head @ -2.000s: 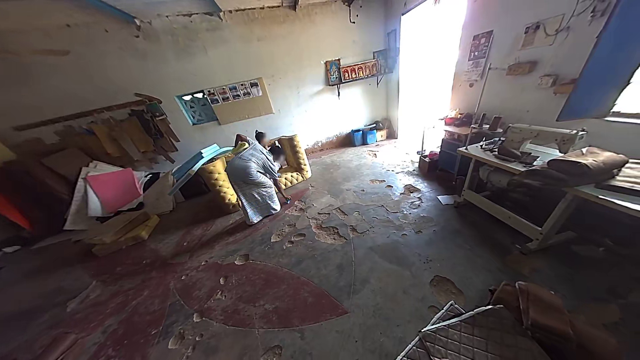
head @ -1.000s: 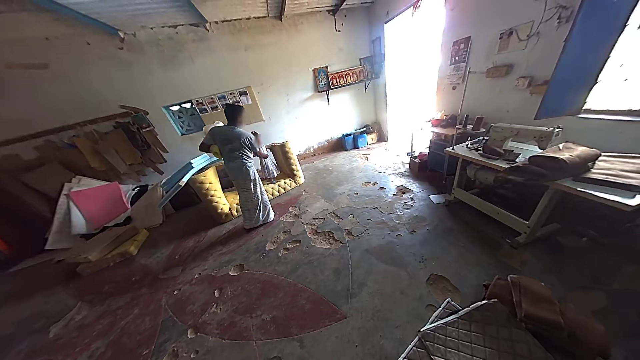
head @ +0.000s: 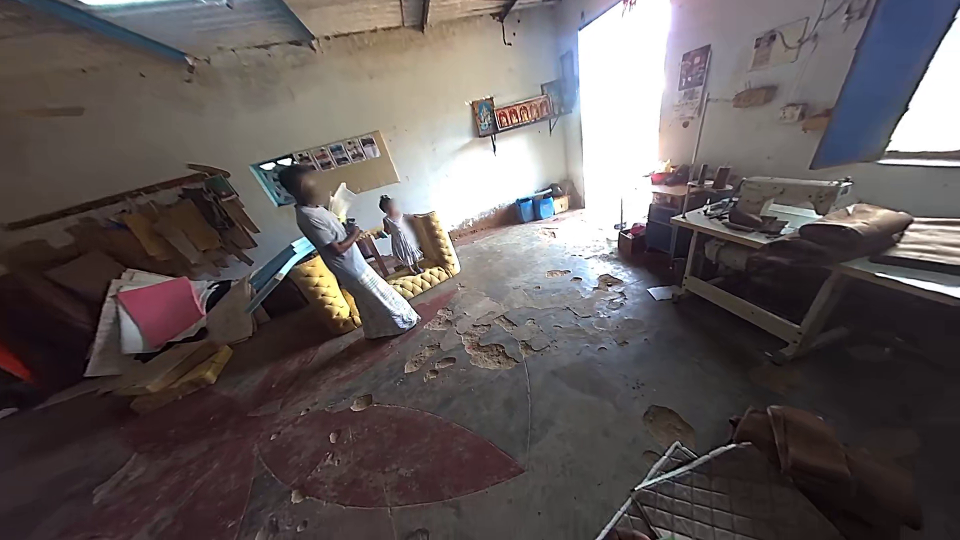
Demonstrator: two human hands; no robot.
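Observation:
Neither my left hand nor my right hand shows in the head view. At the lower right, a quilted brown panel (head: 727,499) with pale edging lies beside a bundle of folded brown material (head: 817,450). Farther off at the right, an industrial sewing machine (head: 795,195) stands on a white table (head: 724,234), with rolled brown material (head: 855,223) on its right. Across the room, a person (head: 345,255) stands by a yellow tufted sofa frame (head: 435,251), holding something pale. A small person (head: 403,236) is at the sofa frame.
Foam sheets and boards, with a pink sheet (head: 160,309) on top, lean at the left. Cut pattern pieces (head: 172,229) hang on the wall behind. The concrete floor (head: 585,390) has broken hollows. Blue containers (head: 535,208) stand near the bright doorway (head: 622,112).
The person by the sofa frame was bent over it two seconds ago and now stands upright. The small person is now plainly visible beside them.

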